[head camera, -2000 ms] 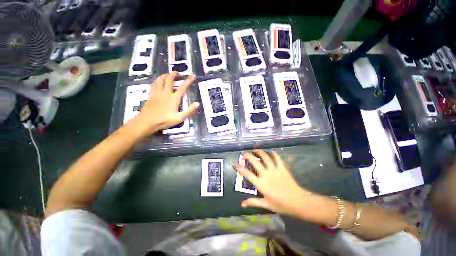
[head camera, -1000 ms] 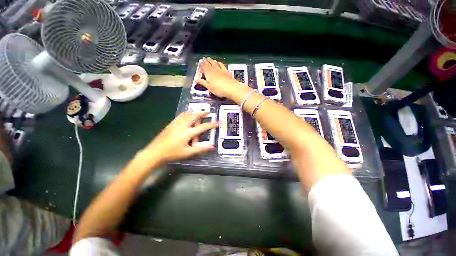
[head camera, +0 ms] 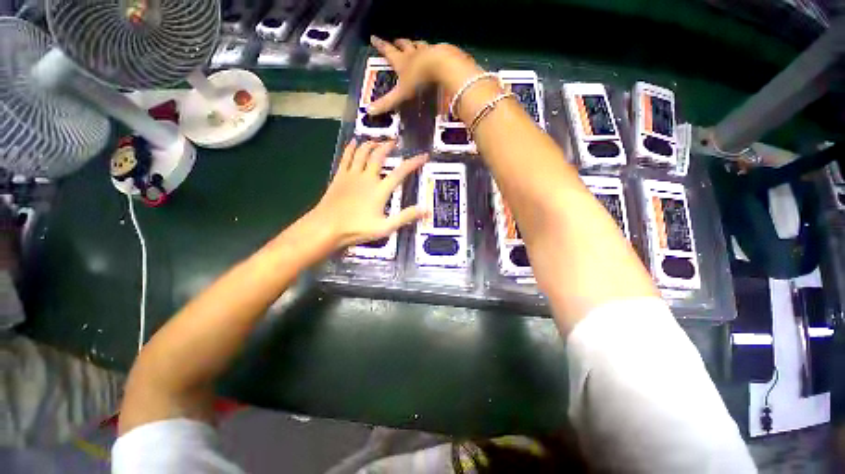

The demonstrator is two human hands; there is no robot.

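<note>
A clear blister tray (head camera: 482, 294) holds two rows of white phones lying face down, with black ovals and dark batteries in their backs. My right hand (head camera: 417, 79) is spread at the back left pocket, fingers and thumb around a phone (head camera: 379, 93); contact is unclear and it grips nothing visibly. My left hand (head camera: 366, 199) is over the front left phone (head camera: 378, 248), fingers apart, thumb pointing to the neighbouring phone (head camera: 443, 218). My right forearm crosses above the tray and hides parts of the middle phones.
Two pale fans (head camera: 134, 42) stand at the left with a white cable (head camera: 141, 278). At the right are a metal post (head camera: 778, 93), a round dark dish (head camera: 774, 218), black smartphones (head camera: 750, 338) and white paper (head camera: 788, 407). More phone trays lie at the back left.
My right hand stays at the back left pocket but has lifted off the phone there, whose dark battery now shows. The two loose batteries seen in front of the tray earlier are gone.
</note>
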